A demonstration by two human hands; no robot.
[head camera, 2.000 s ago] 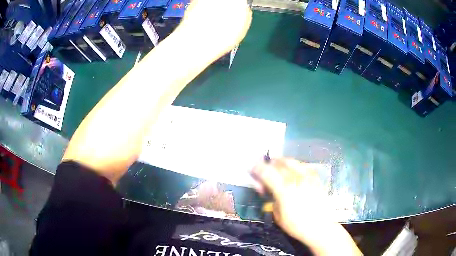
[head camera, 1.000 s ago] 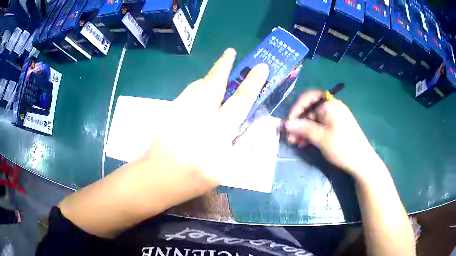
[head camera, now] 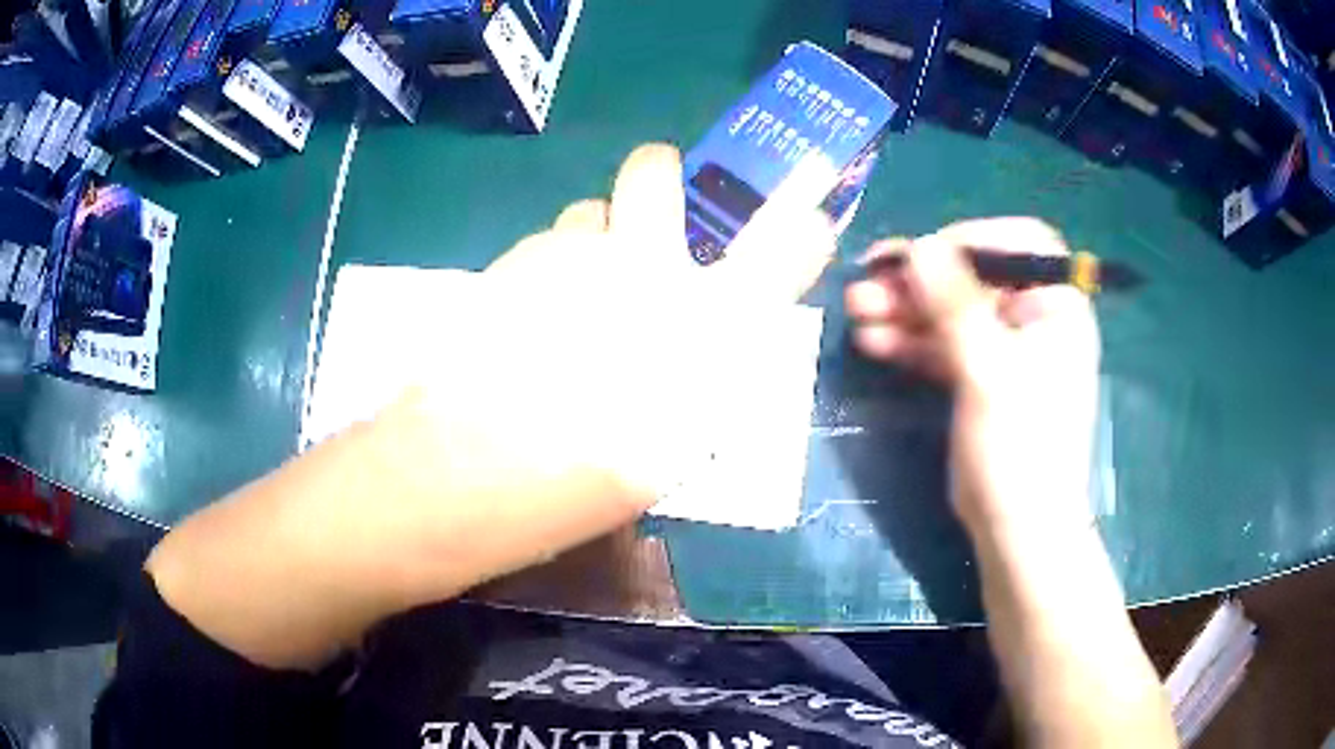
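Observation:
My left hand (head camera: 644,307) is shut on a blue retail box (head camera: 783,125) over the middle of the bench; thumb and fingers lie along its sides, and the overexposed hand hides its near end. My right hand (head camera: 996,293) is shut on a slim dark tool with a yellow band (head camera: 1037,269), just right of the box. The tool lies roughly level, its tip blurred near the box's side. A white sticker sheet (head camera: 761,454) lies on the green surface under my left hand and forearm. No sticker can be made out at the tip.
Rows of blue boxes stand at the back left (head camera: 476,66) and back right (head camera: 996,81). One box (head camera: 110,285) lies at the far left with its picture up. A small box (head camera: 1277,202) leans at the right. White papers (head camera: 1212,666) show below the bench edge at the right.
My left hand has come back from the rear row and now holds a box. My right hand has risen from the sheet to beside the box, and its tool has turned nearly level.

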